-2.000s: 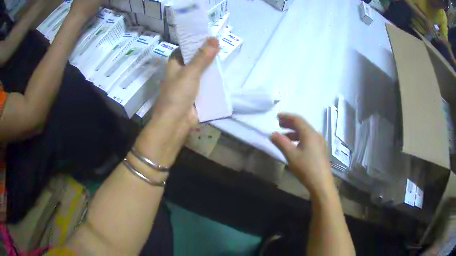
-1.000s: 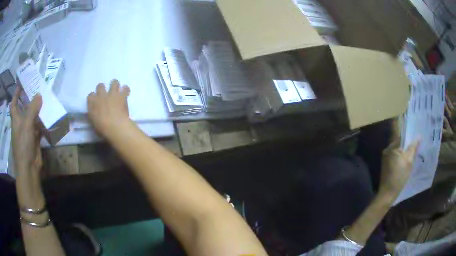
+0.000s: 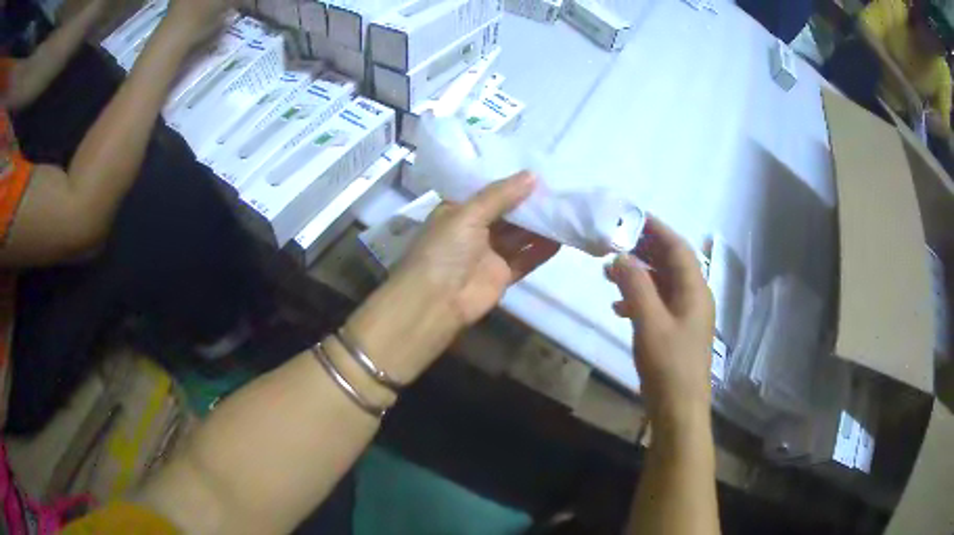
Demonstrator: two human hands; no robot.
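Observation:
The wrapped product (image 3: 560, 214), a long bundle in a soft white bag, is held over the table's front edge. Its round end with a small dark dot points right. My left hand (image 3: 466, 251) is shut on its middle, thumb on top, fingers partly hidden beneath. My right hand (image 3: 669, 303) has thumb and fingers around the round end. A white retail box (image 3: 403, 228) lies at the table edge behind my left wrist, partly hidden.
Rows of filled retail boxes (image 3: 314, 157) lie at the left, with stacked boxes (image 3: 434, 47) behind. Another person's arm (image 3: 99, 178) reaches over them. Pale leaflets (image 3: 779, 324) stand beside the open brown carton (image 3: 879, 240) at the right. A small box (image 3: 782, 65) sits at the far side.
My left hand held a white box in both earlier frames and now holds the wrapped product. My right hand, empty before, is now at the bundle's end. The view has swung right and back.

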